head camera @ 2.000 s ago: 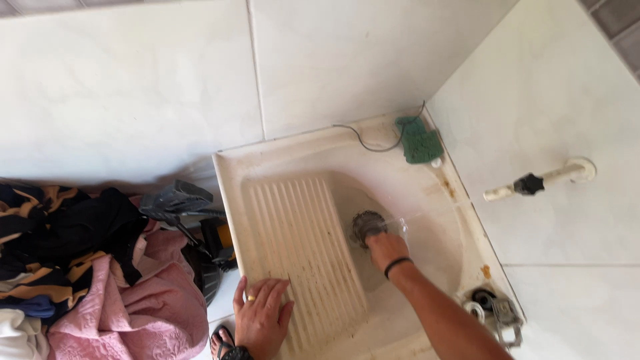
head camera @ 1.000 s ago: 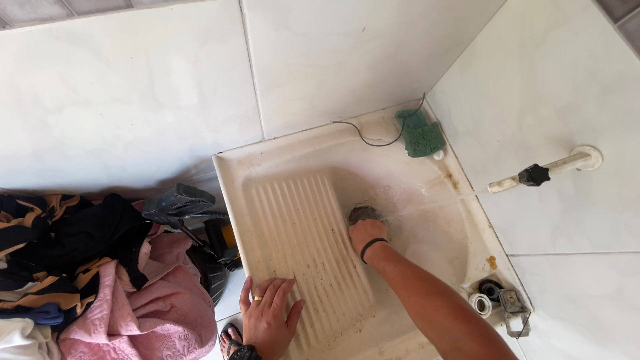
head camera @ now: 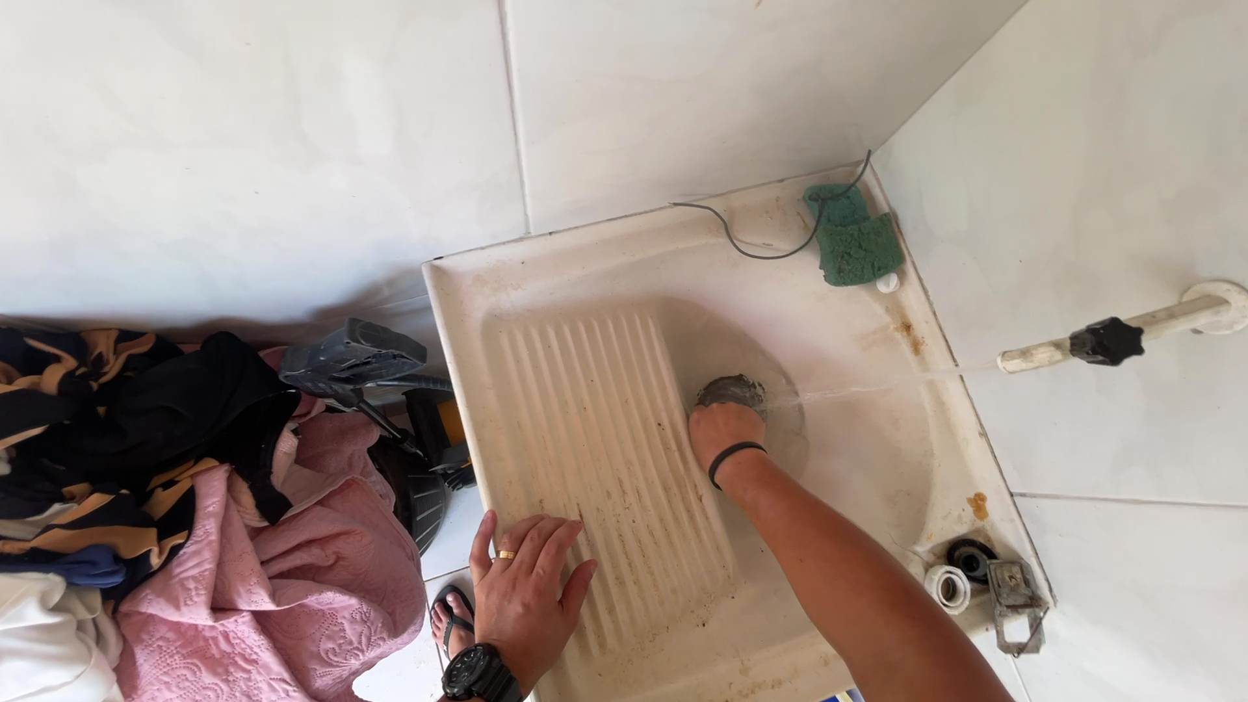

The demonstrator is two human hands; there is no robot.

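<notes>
A cream laundry sink point(head camera: 858, 429) with a ribbed washboard point(head camera: 604, 458) stands against tiled walls. My right hand point(head camera: 726, 429), a black band at its wrist, is closed on a dark grey scouring pad point(head camera: 733, 392) in the basin beside the washboard. Water runs from the white tap point(head camera: 1043, 356) with its black knob toward that pad. My left hand point(head camera: 531, 575), wearing a ring and a black watch, rests with fingers apart on the sink's left edge and the washboard's lower left corner. It holds nothing.
Two green sponges point(head camera: 858, 249) and a thin dark wire point(head camera: 760, 255) lie at the far corner. White and black plastic fittings point(head camera: 948, 587) and a metal bracket point(head camera: 1016, 604) sit at the right edge. Left are piled clothes point(head camera: 195, 419), a pink cloth point(head camera: 283, 575) and a dark fan-like appliance point(head camera: 356, 356).
My right hand has shifted within the basin, staying with the dark pad. My left hand stays on the sink's left edge.
</notes>
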